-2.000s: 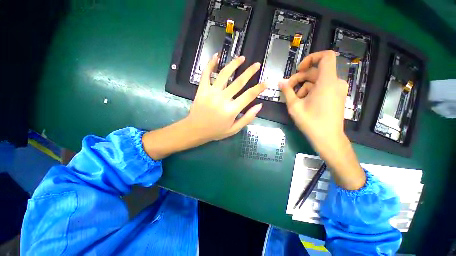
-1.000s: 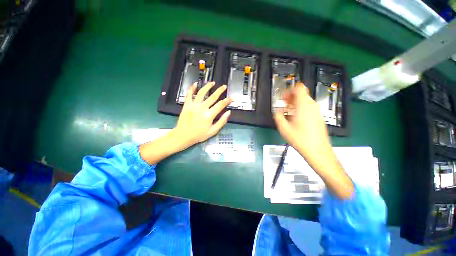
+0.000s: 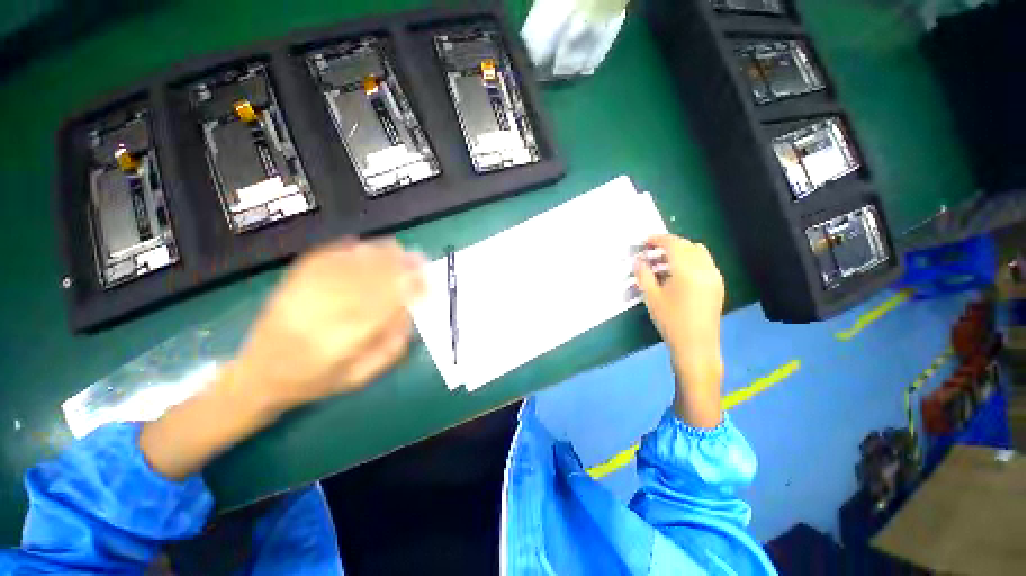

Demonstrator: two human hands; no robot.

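The stack of white sticker sheets (image 3: 546, 276) lies on the green bench mat, with small grey strips showing at its right end. My right hand (image 3: 686, 298) is at that end, its bent fingers and thumb closed on the sheets' edge. The dark tweezers (image 3: 452, 304) lie on the left part of the sheets, touched by neither hand. My left hand (image 3: 332, 326) is motion-blurred, left of the sheets, its fingertips close to their left edge; whether it holds anything cannot be told. The black foam tray (image 3: 304, 242) with several opened phones (image 3: 371, 118) lies behind my hands.
A second black tray (image 3: 720, 158) with phones stands at the right, near the bench edge. A white wrapped nozzle end (image 3: 572, 34) is at the top centre. A shiny clear sheet (image 3: 158, 388) lies at the left front. Blue floor with yellow lines (image 3: 759, 386) shows beyond the bench.
My view has turned right. My right hand has left the third phone and come to the sheets' right end. My left hand has moved from the tray to the sheets' left side.
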